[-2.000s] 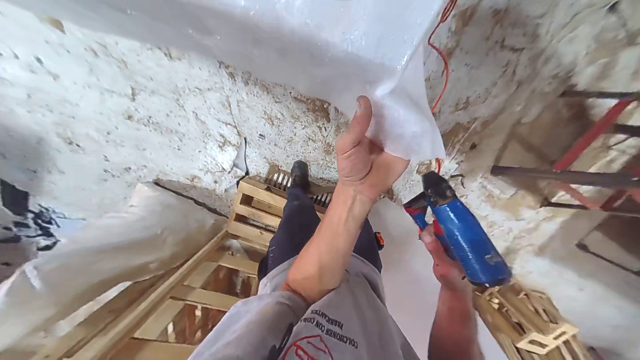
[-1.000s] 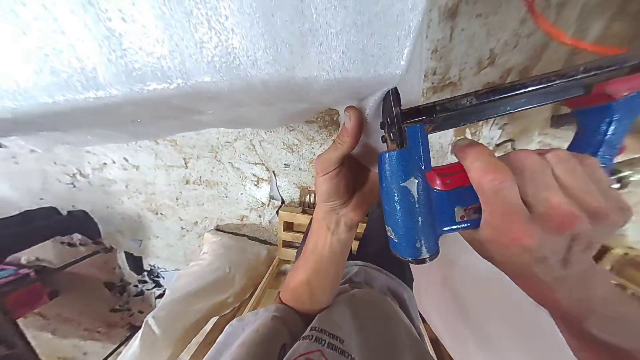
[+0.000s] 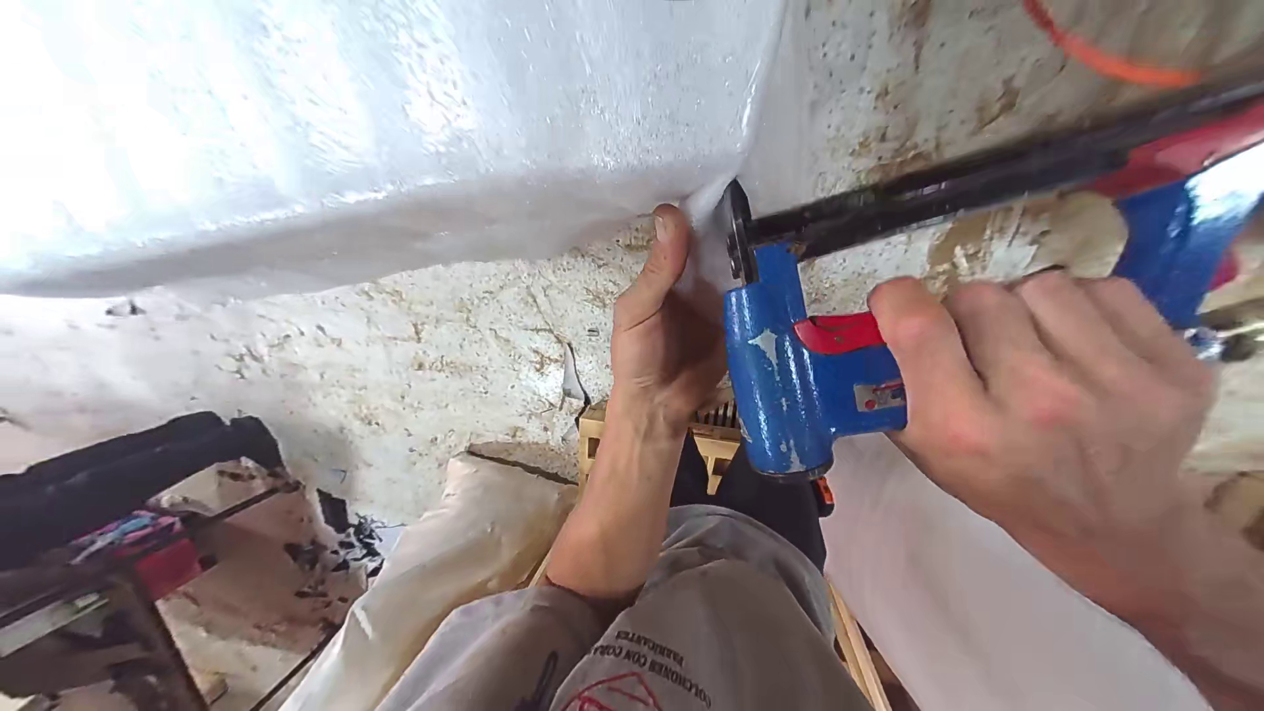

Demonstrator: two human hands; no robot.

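Note:
My right hand point(image 3: 1047, 405) is wrapped round the handle of a blue pneumatic stapler point(image 3: 785, 380) with a red trigger and a long black magazine. The stapler's black nose touches or nearly touches the lower corner of a white, shiny fabric-like sheet point(image 3: 415, 128). Just left of that nose, my left hand point(image 3: 667, 336) has its thumb up against the sheet's edge and holds the corner; its fingers are partly hidden behind the sheet and the tool.
Below lies a wooden slatted frame point(image 3: 592, 434) beside a cream padded piece point(image 3: 464, 523). An orange hose point(image 3: 1106, 59) curves at upper right. Dark clutter and a red box point(image 3: 163, 563) are at lower left. The floor point(image 3: 444, 346) is stained.
My right hand has raised the stapler from low on the right to the sheet's corner beside my left hand. The view has moved closer to the sheet.

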